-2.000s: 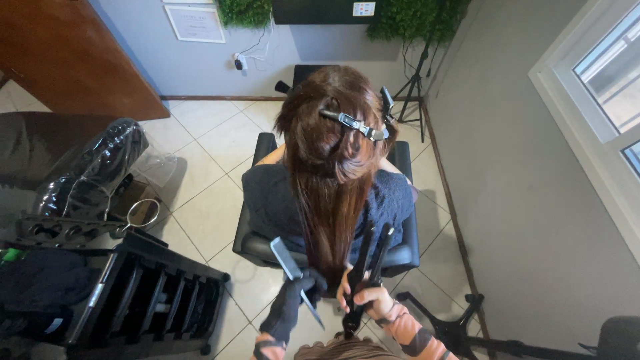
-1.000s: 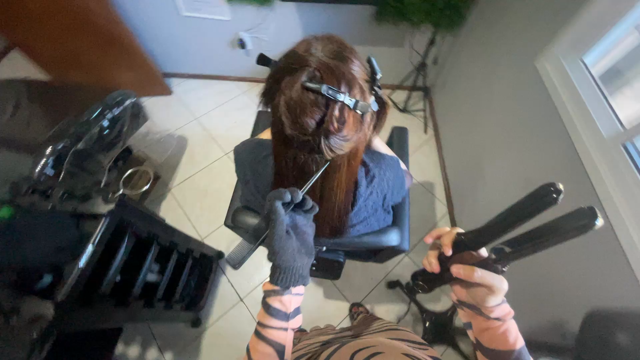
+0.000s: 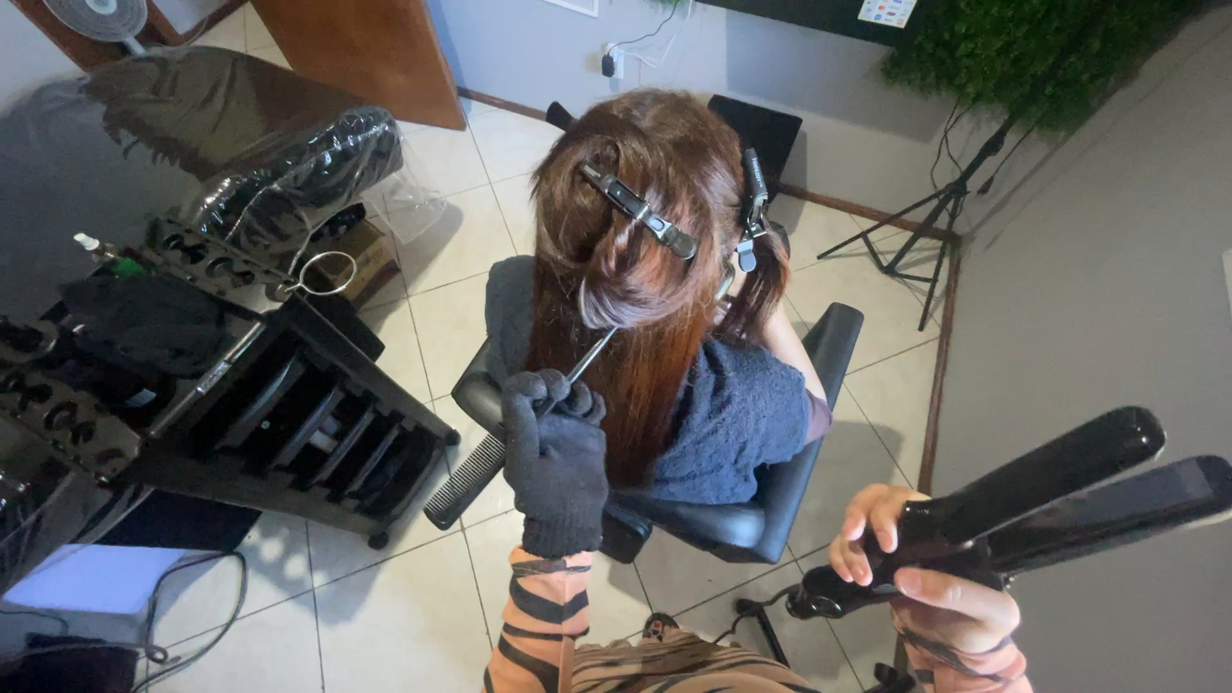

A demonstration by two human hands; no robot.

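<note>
A person with long reddish-brown hair (image 3: 616, 385) sits in a black salon chair (image 3: 828, 356), seen from behind, with a dark towel (image 3: 741, 414) over the shoulders. One sectioning clip (image 3: 640, 210) holds up hair at the back of the head, and another clip (image 3: 754, 207) sits at the right side. My left hand (image 3: 558, 462), in a dark glove, grips a tail comb (image 3: 467, 481); its metal tail points up to the hair below the back clip. My bare right hand (image 3: 924, 568) holds a black flat iron (image 3: 1049, 491) away from the hair, its plates apart.
At the left stands a black salon trolley (image 3: 318, 414) with trays and a ring holder (image 3: 327, 273), beside a plastic-covered black seat (image 3: 289, 154). A tripod (image 3: 924, 217) stands near the back wall. A cable (image 3: 241, 597) lies on the tiled floor (image 3: 395, 597) at lower left.
My right hand has moved the flat iron away from the hair to the right. My left hand has turned the comb, so its tail now points up at the hair.
</note>
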